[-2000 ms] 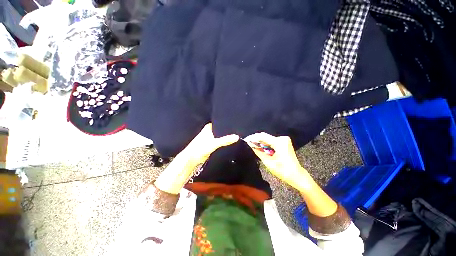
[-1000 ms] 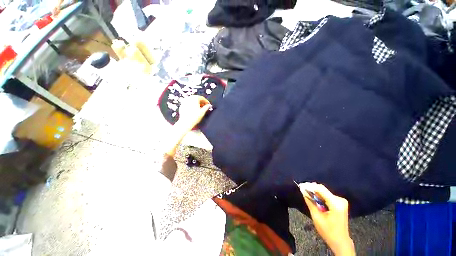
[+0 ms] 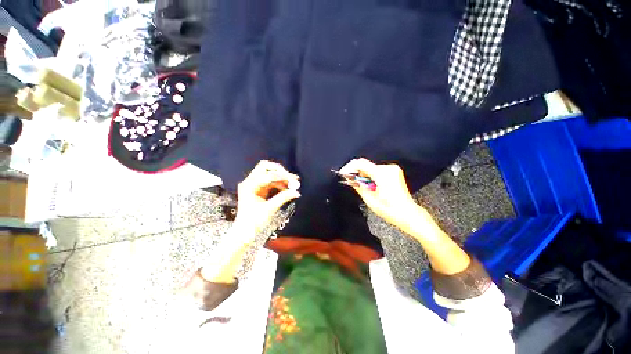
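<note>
The navy garment (image 3: 373, 90) hangs down in front of me over the table edge, with black-and-white gingham (image 3: 477, 55) at its armhole. My left hand (image 3: 266, 192) is raised over its lower edge, thumb and index finger pinched on a tiny pale button (image 3: 294, 185). My right hand (image 3: 380, 187) is a short way to its right, holding thread snips (image 3: 364, 182) in the palm, blades pointing left. A thin dark glint, possibly a needle, shows at its fingertips. The hands are apart. Thread cannot be made out.
A black pad with red rim (image 3: 149, 166) holds scattered pale buttons, left of the garment, beside crinkled clear plastic (image 3: 114, 59). Blue crates (image 3: 546, 173) stand at right, with dark clothes (image 3: 588, 297) below. A green apron (image 3: 322, 304) covers my lap. Speckled floor shows below.
My left hand has come back from the button pad to the front of the garment with a pale button. The view has swung back to the right, and my right hand still holds the snips.
</note>
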